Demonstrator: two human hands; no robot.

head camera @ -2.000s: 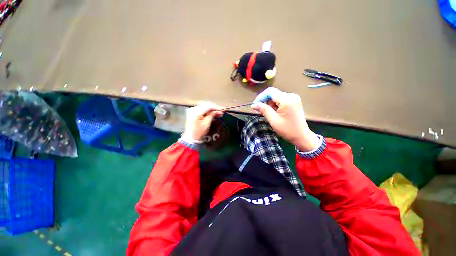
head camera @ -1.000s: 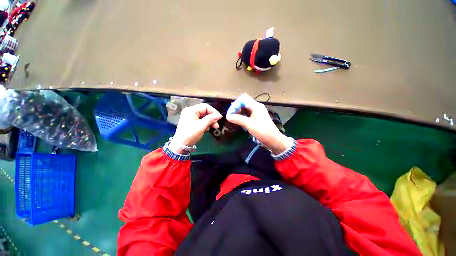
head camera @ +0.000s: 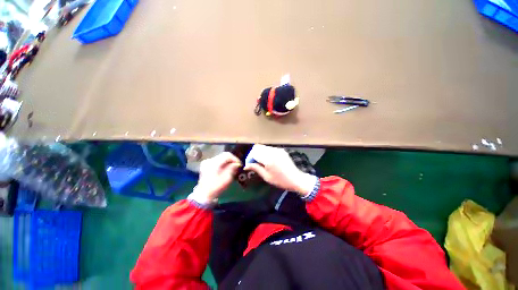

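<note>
My left hand (head camera: 217, 177) and my right hand (head camera: 279, 169) are close together over my lap, just below the table edge. The fingertips of both are pinched and nearly touching. The thread seen between them earlier is too fine to make out now. A blue wrap shows on a right fingertip. A black plush penguin toy (head camera: 277, 100) with a red band, yellow tips and a white label lies on the brown-covered table (head camera: 187, 73). Dark thread snips (head camera: 349, 102) lie to its right, with a thin pale part beside them.
Blue trays stand at the table's back left (head camera: 105, 20) and back right (head camera: 500, 12). Toys and bags crowd the left edge. Below are a clear bag of small items (head camera: 62, 175), a blue crate (head camera: 48, 243), a blue stool (head camera: 142, 170) and a yellow bag (head camera: 474, 243).
Both hands have come together from holding a dark thread stretched between them. They have moved lower in the picture. The view has shifted, showing more of the table's far side.
</note>
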